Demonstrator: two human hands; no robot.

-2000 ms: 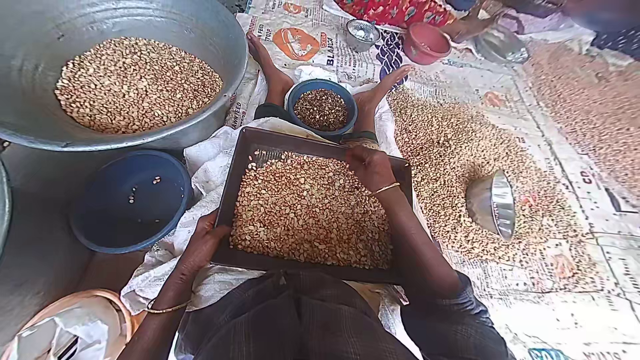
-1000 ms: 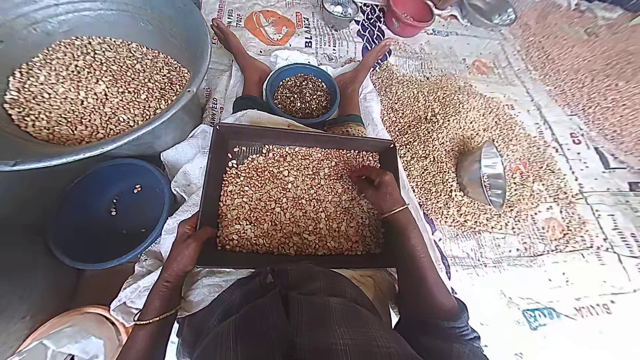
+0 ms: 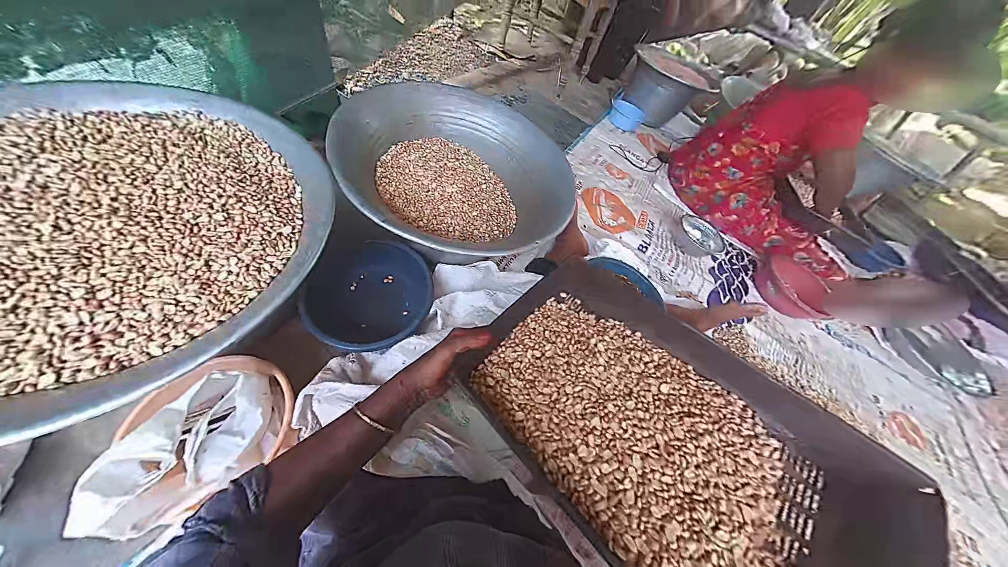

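Observation:
My left hand (image 3: 441, 366) grips the left edge of a dark rectangular tray (image 3: 874, 504), which is tilted in the view. Shelled nuts or kernels (image 3: 630, 425) cover most of its floor. My right hand is out of view. Partly hidden behind the tray's far edge is a blue bowl (image 3: 626, 276). Beyond my left hand, a dark blue basin (image 3: 366, 295) holds a few loose kernels. A metal basin (image 3: 449, 110) with a heap of kernels stands behind it, and a larger metal basin (image 3: 315, 197) full of kernels fills the left side.
An orange-rimmed tub (image 3: 272, 374) with a white sack stands at lower left. Printed sheeting (image 3: 646, 213) covers the ground. A person in red (image 3: 756, 173) sits at upper right near a red bowl (image 3: 787, 287) and a small metal bowl (image 3: 701, 235). Grey buckets stand farther back.
The view has swung left and up, bringing in the large full basin and the person. The tray now sits aslant, my left hand still on it. My right hand, earlier over the kernels, is out of view.

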